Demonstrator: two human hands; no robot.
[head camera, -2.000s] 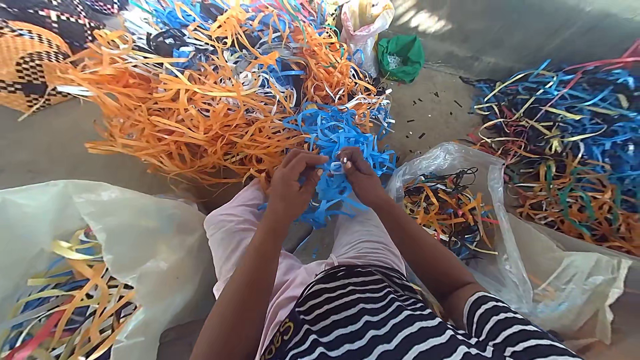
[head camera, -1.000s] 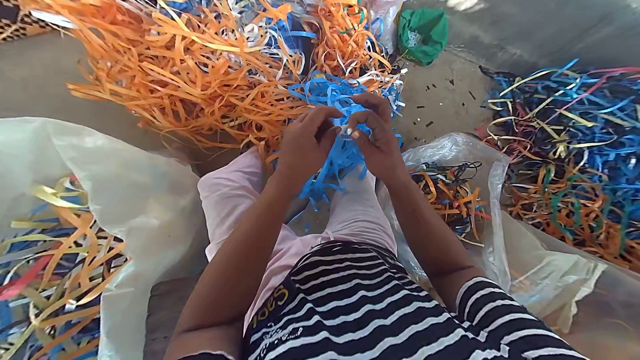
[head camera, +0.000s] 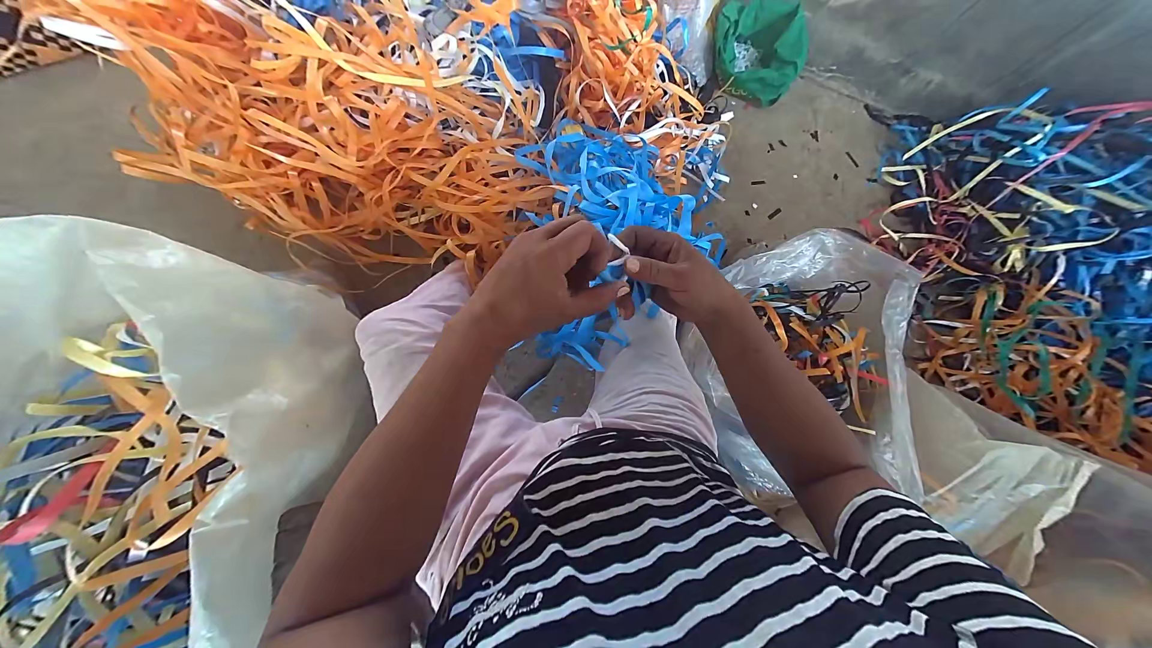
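Note:
Close together above my lap are my left hand (head camera: 549, 277) and my right hand (head camera: 670, 270). A small white strip piece (head camera: 618, 245) is pinched between the thumb and fingers of my right hand, beside the curled fingers of my left hand. Whether my left fingers also grip part of a strip is hidden. Blue plastic strips (head camera: 612, 175) lie in a tangled heap just beyond and beneath both hands, some hanging between my knees. A large heap of orange plastic strips (head camera: 360, 144) spreads beyond my left hand.
A green bag (head camera: 760, 49) stands at the back. To the right lie mixed blue and orange strips (head camera: 1062, 270). A clear plastic bag (head camera: 900, 333) with strips is beside my right knee. At left, a whitish plastic sack (head camera: 261, 360) holds multicoloured strips. Small dark scraps dot the floor.
My hands have stayed close together over the blue strips while their fingers have shifted. The view has moved somewhat.

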